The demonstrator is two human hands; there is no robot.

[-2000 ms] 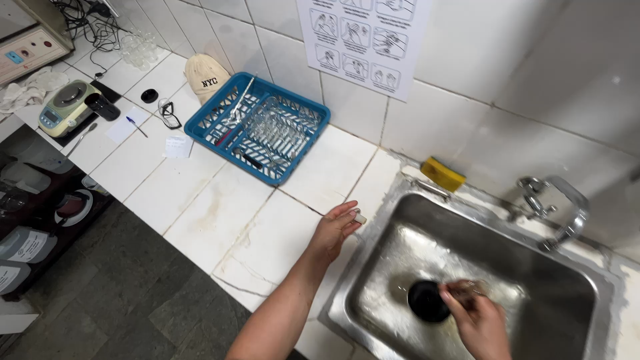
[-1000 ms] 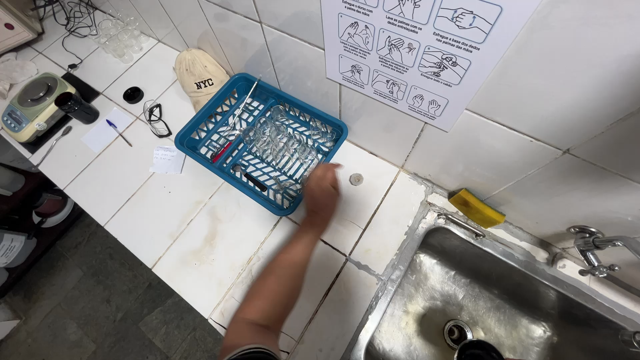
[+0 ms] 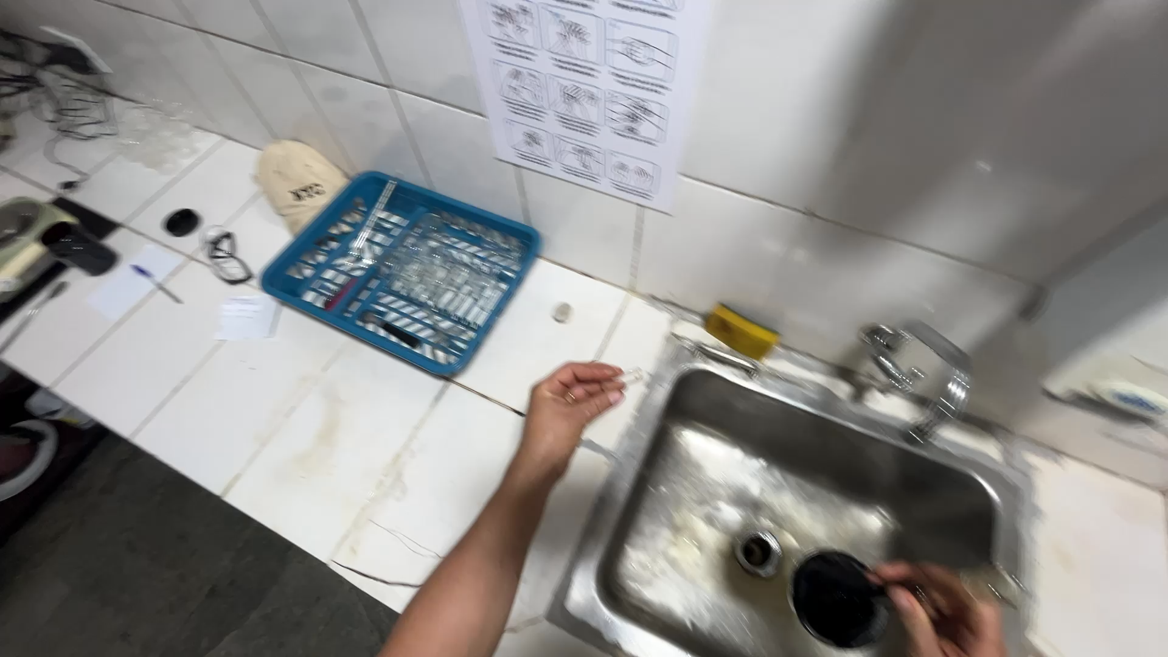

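Note:
My left hand (image 3: 575, 401) is over the counter at the sink's left edge, its fingertips pinching a small clear glass piece (image 3: 631, 376). Low over the steel sink (image 3: 693, 493), my right hand (image 3: 944, 607) grips a dark round container (image 3: 838, 598), seen from above, right of the drain (image 3: 758, 552). Something shiny and blurred shows by the right fingers; I cannot tell what it is. A blue plastic basket (image 3: 401, 351) holding many small glass pieces lies beyond my left hand. Between basket and sink a small round pale object (image 3: 561, 312) lies on the tiles.
A yellow sponge (image 3: 741, 331) and a metal faucet (image 3: 944, 383) stand at the sink's back edge. Further left are a beige cap (image 3: 297, 178), eyeglasses (image 3: 224, 255), a black lid (image 3: 182, 222), a pen (image 3: 157, 284), papers and a scale (image 3: 27, 246). An illustrated sheet (image 3: 593, 100) hangs on the wall.
My left hand has moved from the basket's right edge back beside the sink. My right hand, out of view one second ago, shows again over the sink. The view has shifted.

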